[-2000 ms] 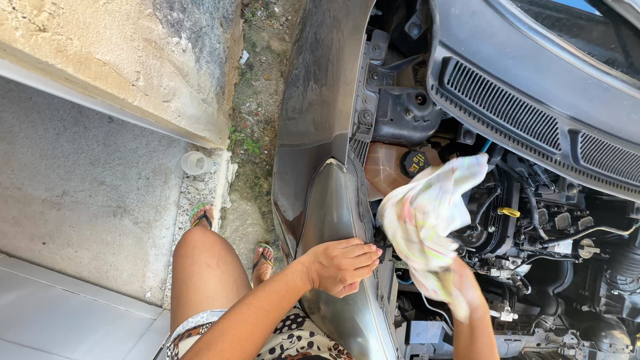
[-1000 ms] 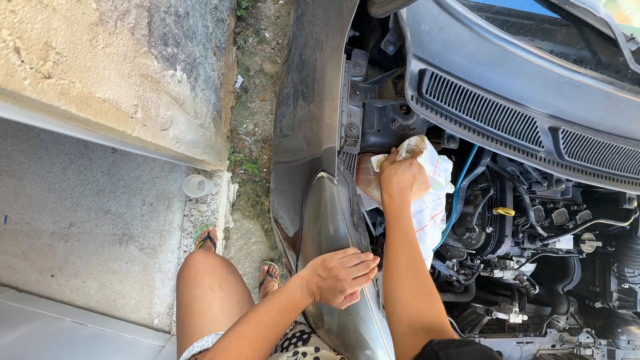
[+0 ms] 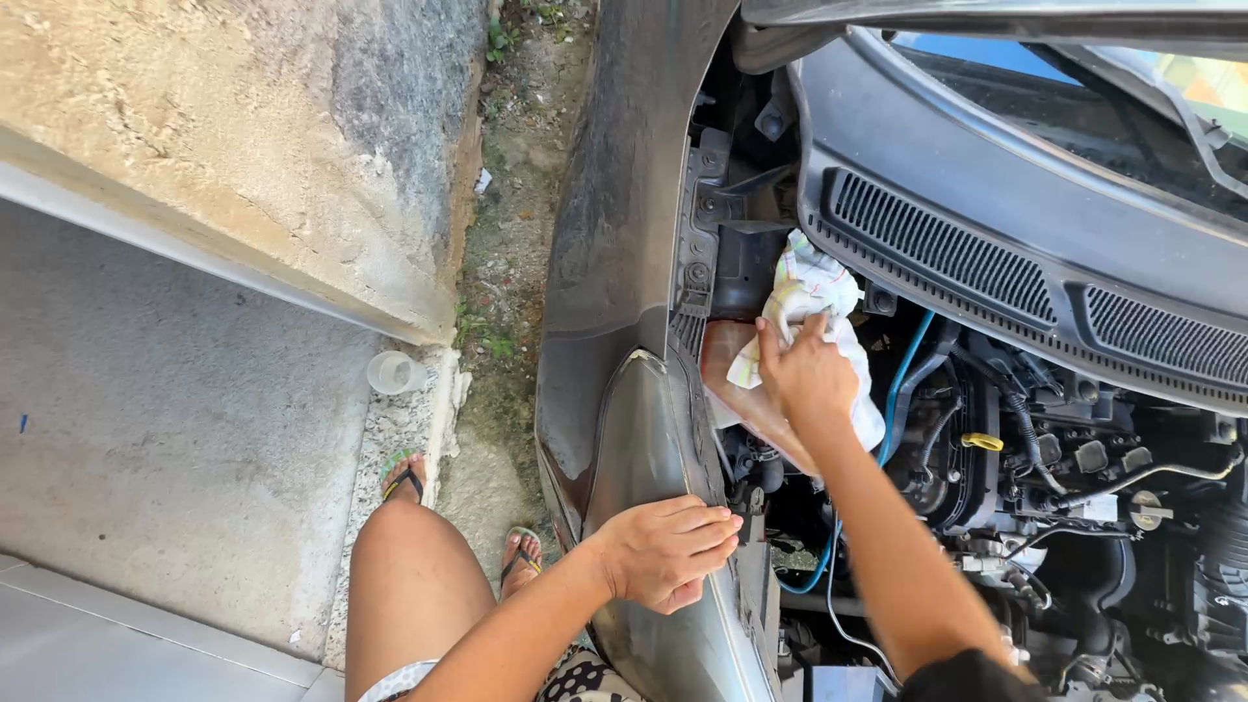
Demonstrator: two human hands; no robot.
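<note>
My right hand (image 3: 807,375) presses a white patterned cloth (image 3: 819,292) onto the coolant reservoir (image 3: 746,400), a translucent plastic tank holding reddish-brown liquid. The cloth hides the reservoir's cap and much of its top, and its lower part hangs beside my wrist. My left hand (image 3: 671,551) rests above the car's headlight (image 3: 639,448), near the inner edge, with its fingers curled together. I see nothing held in it. A blue hose (image 3: 905,380) runs to the right of the cloth.
The grey fender (image 3: 609,224) lies left of the engine bay. At the right are the engine with its yellow dipstick handle (image 3: 982,442) and the cowl grille (image 3: 946,249). A clear plastic cup (image 3: 394,372) stands on the stone ledge beside my foot, below a rough wall (image 3: 292,127).
The cloth, loose in the air two seconds ago, lies on the reservoir under my right hand. That hand has shifted a little down the cloth since one second ago. My left hand stays by the headlight.
</note>
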